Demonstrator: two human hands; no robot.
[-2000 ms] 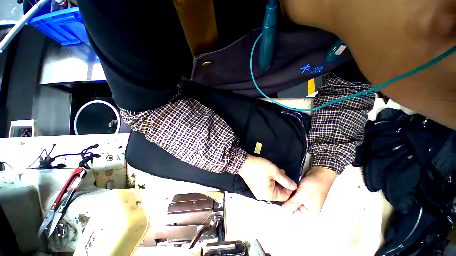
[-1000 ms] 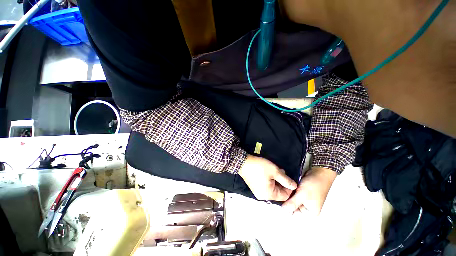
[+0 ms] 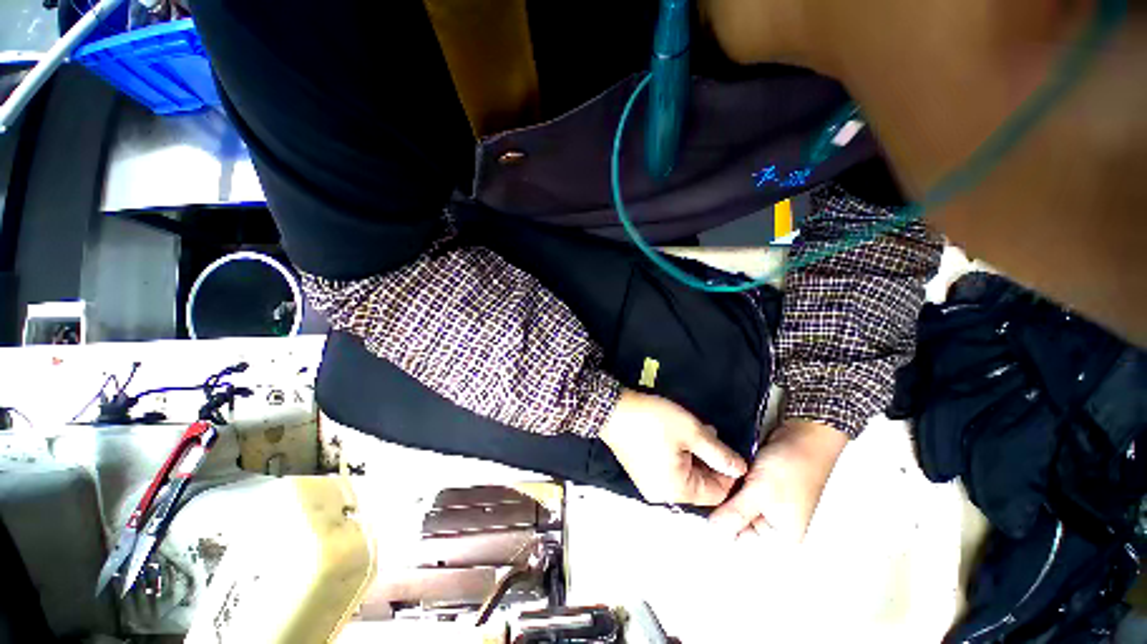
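Observation:
A black fabric panel (image 3: 428,403) lies across the light machine table, with a small yellow-white label (image 3: 649,372) and a thin pale zip line along its right edge. My right hand (image 3: 667,450), entering from the left in a checked sleeve, pinches the panel's lower right corner. My left hand (image 3: 790,481), in a checked sleeve on the right, meets it there, its fingertips on the same corner. The fingertips overlap, and glare washes out the left fingers' lower part. The right forearm hides part of the panel.
Red-handled snips (image 3: 161,493) lie left on the cream machine body (image 3: 283,547), below dark thread ends (image 3: 157,396). Brown slatted machine parts (image 3: 484,535) are bottom centre. Crumpled black pieces (image 3: 1025,403) with zips lie right. A blue crate (image 3: 151,66) is upper left; a teal cord (image 3: 629,208) hangs above.
The teal cord has swung and its loop hangs slightly lower and further left. The skin area at upper right has shifted slightly. Both hands and the panel show no clear movement.

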